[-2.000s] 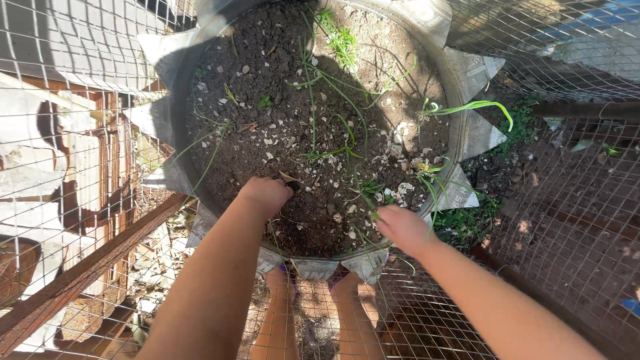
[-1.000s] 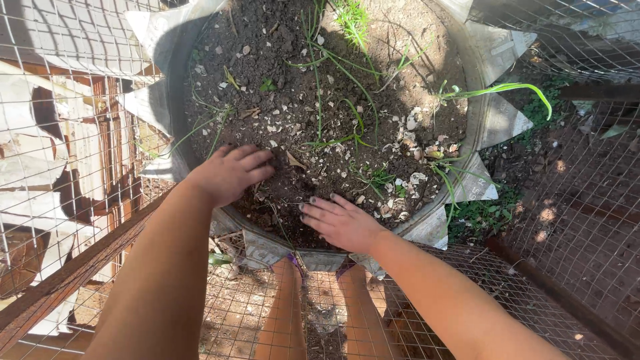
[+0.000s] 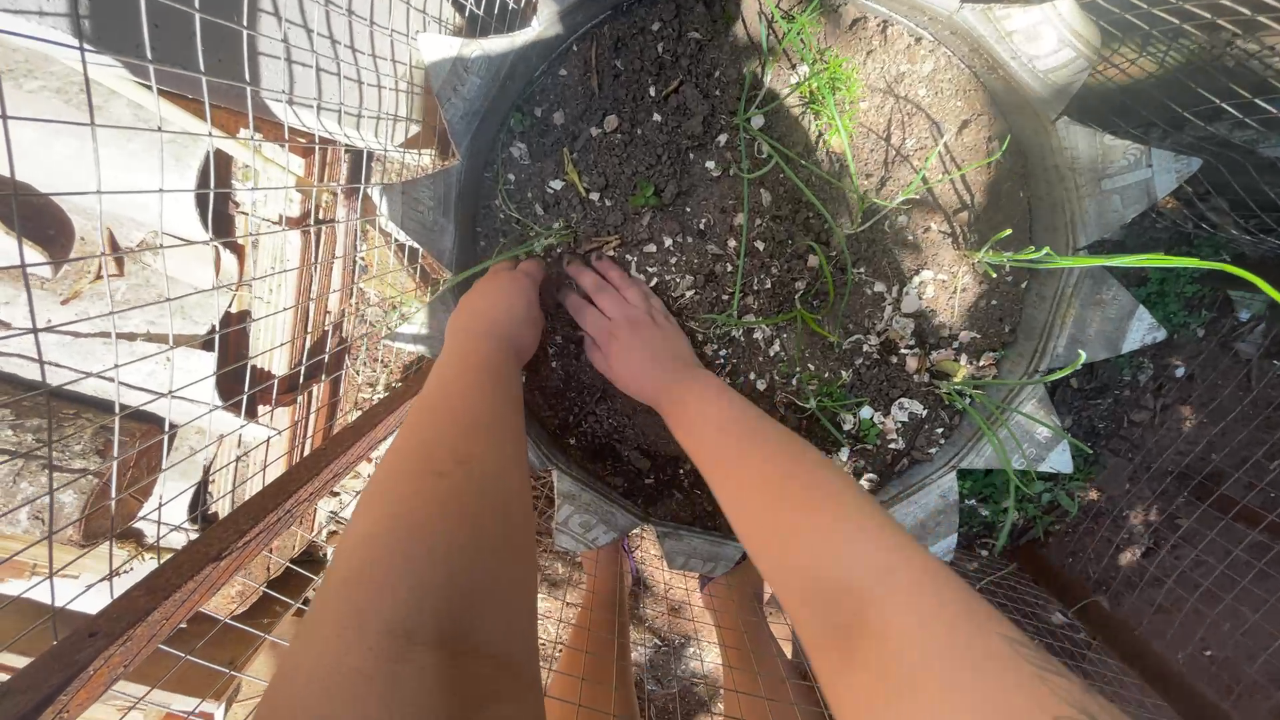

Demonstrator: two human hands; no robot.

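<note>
Both hands are in a round planter with a jagged, tooth-cut rim (image 3: 1080, 215), filled with dark soil (image 3: 640, 150) strewn with pale shell-like bits. At the planter's left side, my left hand (image 3: 497, 310) presses into the soil beside a thin green sprig (image 3: 530, 242); its fingertips are mostly hidden. Close to its right, my right hand (image 3: 625, 320) lies palm down on the soil with fingers spread and dirty fingertips. Long thin green leaves (image 3: 743, 200) and a feathery green plant (image 3: 830, 85) grow to the right of the hands.
Wire mesh (image 3: 120, 250) stands at the left and wraps below and to the right. A rusty metal bar (image 3: 230, 530) runs diagonally at lower left, near my left forearm. More green leaves (image 3: 1130, 260) hang over the right rim. My legs (image 3: 600, 640) show beneath the planter.
Two seconds ago my right hand was at the green leaves near the lower right rim; it has moved left across the soil, beside my left hand. Both hands now sit farther to the planter's left.
</note>
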